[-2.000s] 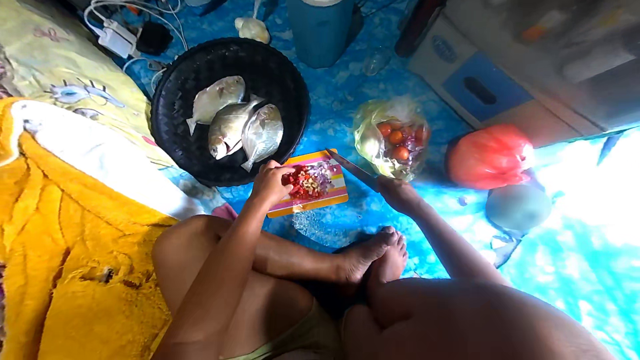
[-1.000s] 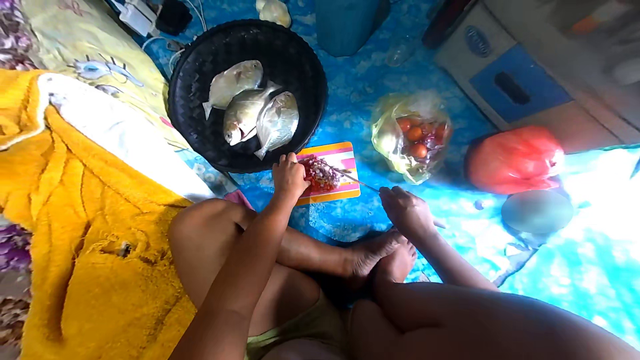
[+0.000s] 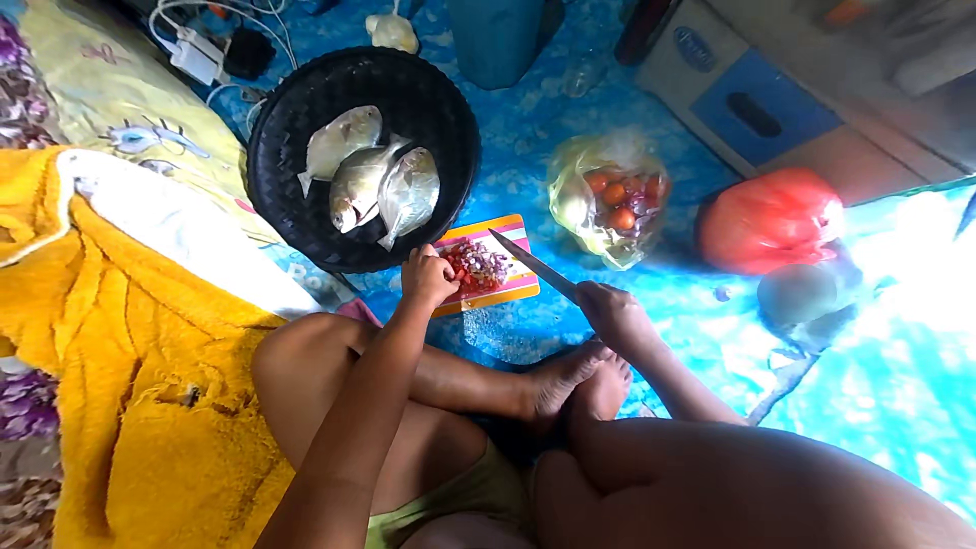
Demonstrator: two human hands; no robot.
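A striped cutting board lies on the blue floor covering, bearing a heap of chopped red and purple-white vegetables. At the heap's left side is my left hand, fingers bent against the board's edge; whether it pinches a piece is hidden. My right hand grips a kitchen knife by its handle, the blade pointing up and left over the board's right part, apart from the heap. Just beyond the board, three whole silvery fish rest in a round black woven basket.
Right of the board sits a clear plastic bag of small tomatoes. Farther right are a red plastic bag, a round greenish object and a cardboard box. A blue container, charger and cables lie beyond; a yellow blanket spreads left.
The knife, low across the heap a second ago, is now lifted off it toward the board's right side. My left hand stays at the heap's left.
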